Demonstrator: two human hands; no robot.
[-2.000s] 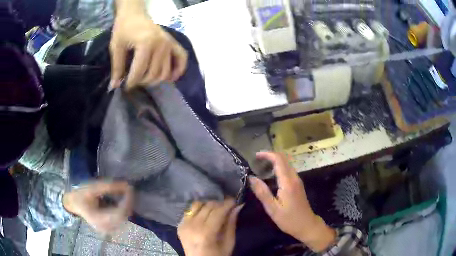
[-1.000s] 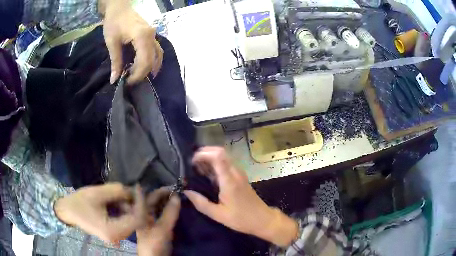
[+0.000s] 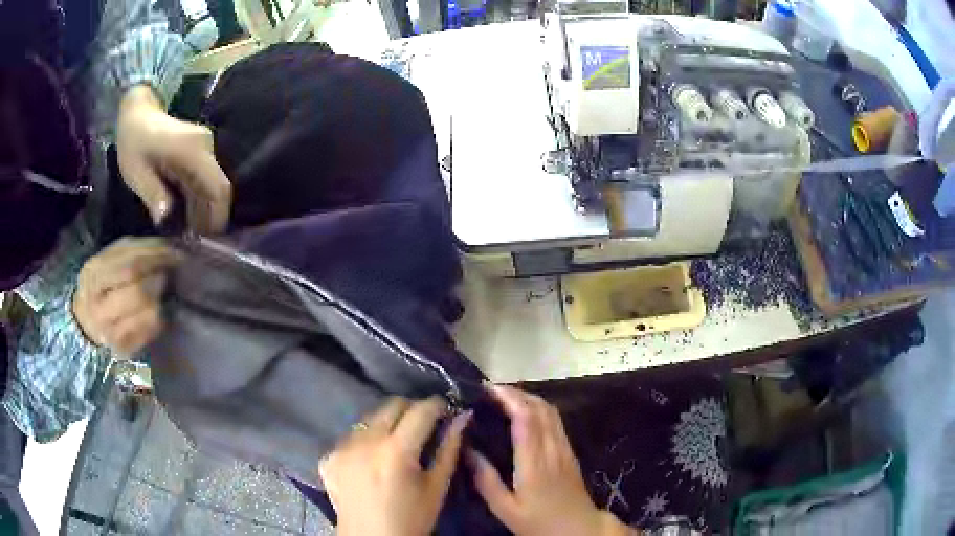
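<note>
A dark garment [image 3: 325, 136] with a grey lining [image 3: 262, 366] is stretched between four hands. A long pale-stitched seam edge [image 3: 335, 304] runs diagonally across it. My left hand [image 3: 390, 461] pinches the seam edge at its lower right end. My right hand [image 3: 539, 461] holds the dark cloth just right of it, thumb and fingers on the fabric. Another person's two hands [image 3: 173, 173] hold the upper left end of the same edge.
A cream overlock machine [image 3: 602, 73] stands beyond the garment, with a yellowish scrap tray [image 3: 634, 302] below it and dark lint around. At right are a board with dark tools [image 3: 869, 230], an orange thread cone [image 3: 874, 130] and, lower, a green-rimmed container [image 3: 817, 497].
The opening has swung from near upright to a diagonal, with more grey lining showing. The other person's hands have moved left and closer together. My right hand has closed in on the cloth.
</note>
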